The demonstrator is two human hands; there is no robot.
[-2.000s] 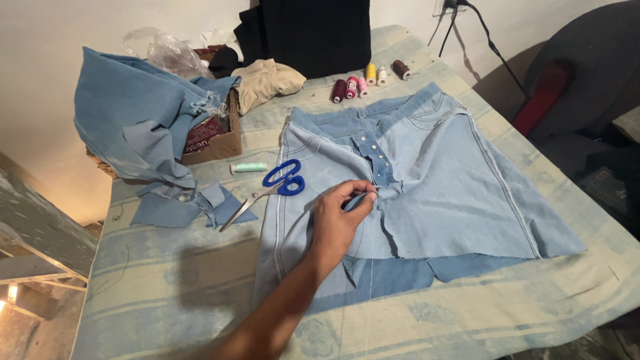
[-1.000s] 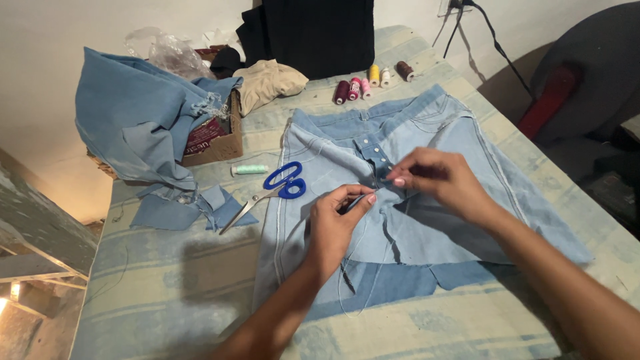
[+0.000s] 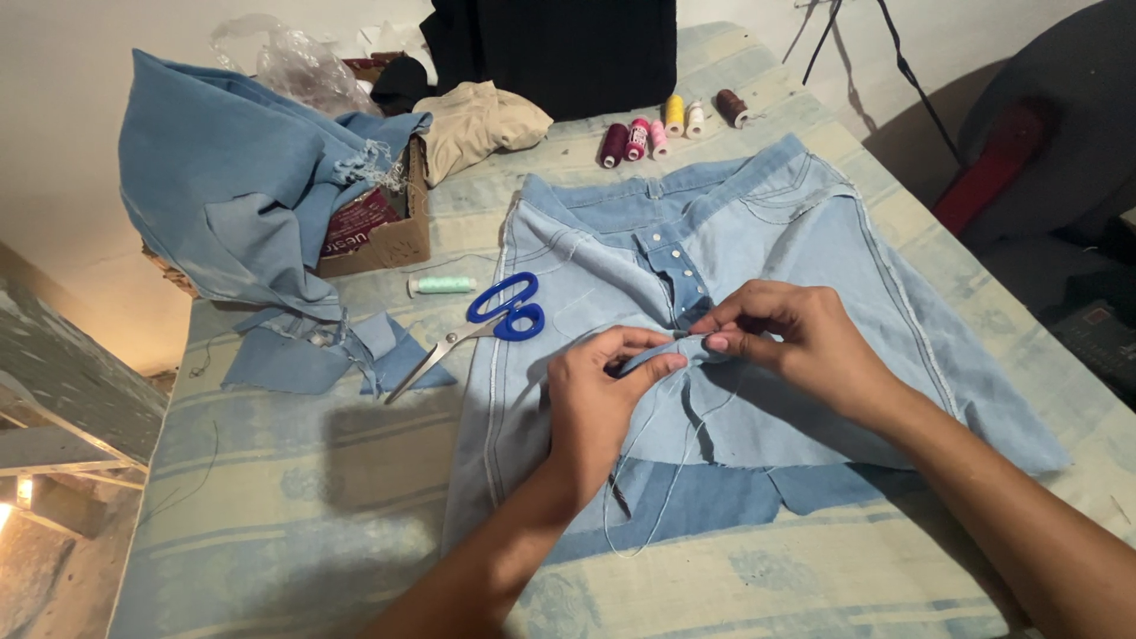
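Note:
An inside-out light blue denim garment (image 3: 799,390), with its waistband away from me, lies on the cloth-covered table. My left hand (image 3: 612,382) pinches a fold of the denim below the button fly (image 3: 676,266). My right hand (image 3: 781,342) grips the same fold just to the right, thumb and fingertips together; whether a needle is between them cannot be seen. A pale thread (image 3: 652,541) hangs in a loop from between the hands over the denim's lower edge. Blue-handled scissors (image 3: 506,311) lie left of the garment, blades slightly apart, beside a mint-green thread spool (image 3: 442,285).
Denim scraps (image 3: 293,359) lie at the left, below a cardboard box (image 3: 382,244) draped with blue denim (image 3: 213,177). Beige cloth (image 3: 484,124) and black fabric (image 3: 568,53) sit at the back. Several thread spools (image 3: 637,140) stand or lie behind the waistband. A dark chair (image 3: 1056,133) is at right.
My right hand, out of view two seconds ago, has come in from the right and moved down from the fly to the fold by my left hand.

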